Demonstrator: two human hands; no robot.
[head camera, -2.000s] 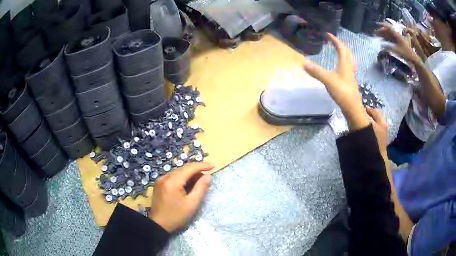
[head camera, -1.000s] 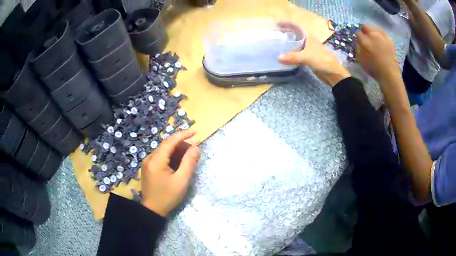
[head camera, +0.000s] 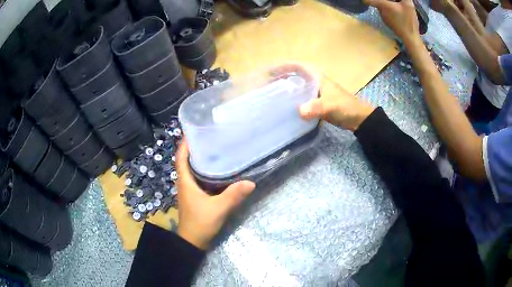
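A milky translucent cover (head camera: 247, 126) sits over a black oval housing (head camera: 280, 160), tilted and held above the bench. My left hand (head camera: 205, 204) grips the black housing at its near left end, thumb along the front side. My right hand (head camera: 337, 106) holds the translucent cover at its right end, thumb on the near side and fingers behind it. A narrow gap shows between cover and housing along the front. Small pale marks show on the housing's front edge. The contents under the cover are blurred.
Tall stacks of dark grey cup-like housings (head camera: 106, 103) stand at the left. A pile of small grey fittings (head camera: 149, 185) lies on the tan sheet (head camera: 314, 36), partly behind my left hand. Bubble wrap (head camera: 314, 224) covers the bench. Other people's arms (head camera: 443, 106) reach in at the right.
The housing and cover have come off the tan sheet, toward me and left. My left hand has gone from resting empty by the fittings to gripping the housing. My right hand has moved with the cover.
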